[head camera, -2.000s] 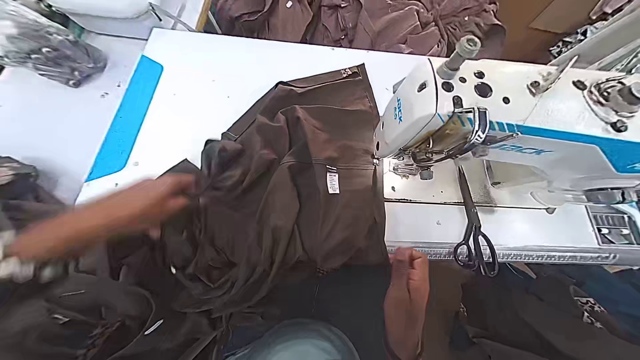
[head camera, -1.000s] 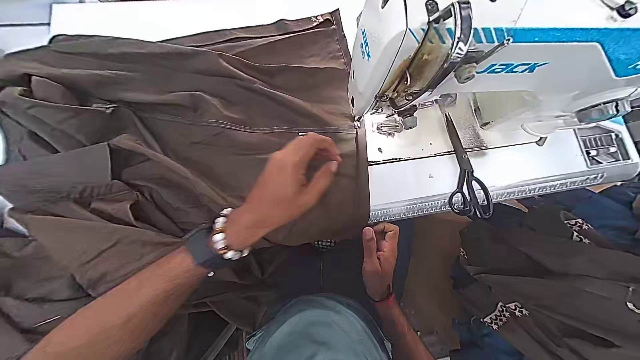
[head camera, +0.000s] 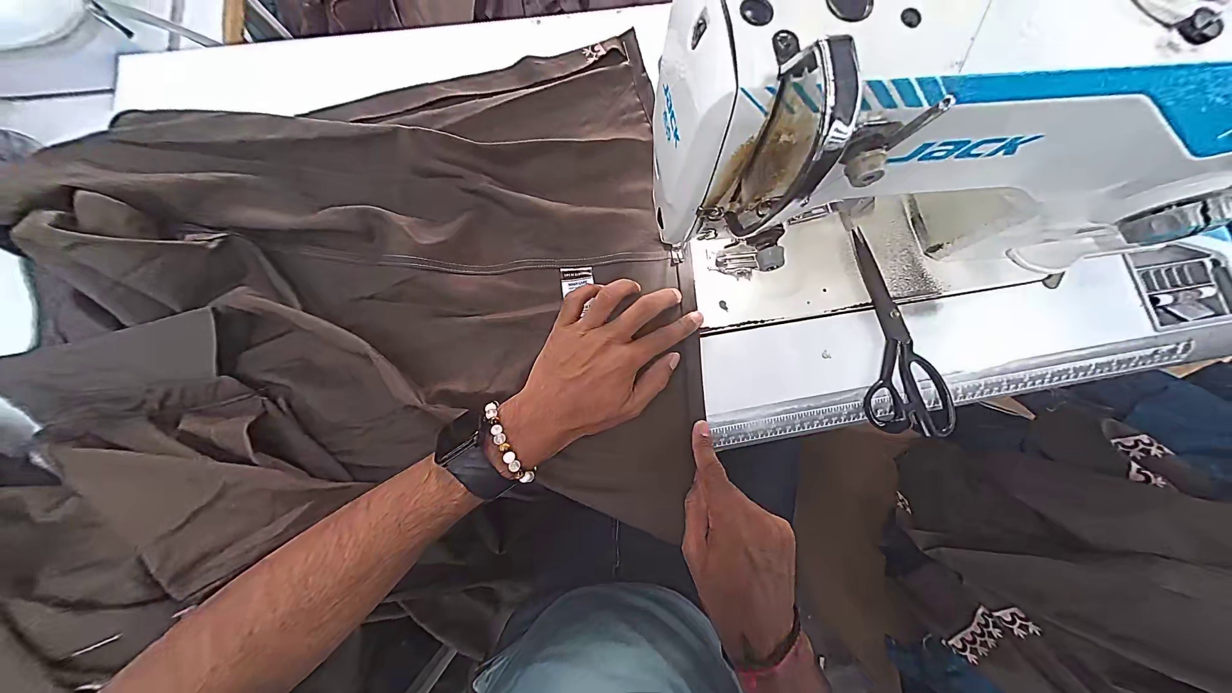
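A brown garment lies over the table, its right edge beneath the head of a white and blue Jack sewing machine. My left hand, with a watch and a beaded bracelet at the wrist, rests palm down on the cloth, fingers apart, just below a small white label. At the table's front edge, my right hand has the garment's lower right edge at its thumb and fingers; the fingertips are partly hidden. Black-handled scissors lie on the machine bed, right of both hands.
A ruler strip runs along the table's front edge. Brown garments with patterned trim are heaped at lower right. More cloth lies behind the table. A small compartment tray is set in the table at the right.
My left hand has come from the far left onto the cloth beside the machine. The garment, bunched two seconds ago, is spread flatter and farther left. The view has moved closer.
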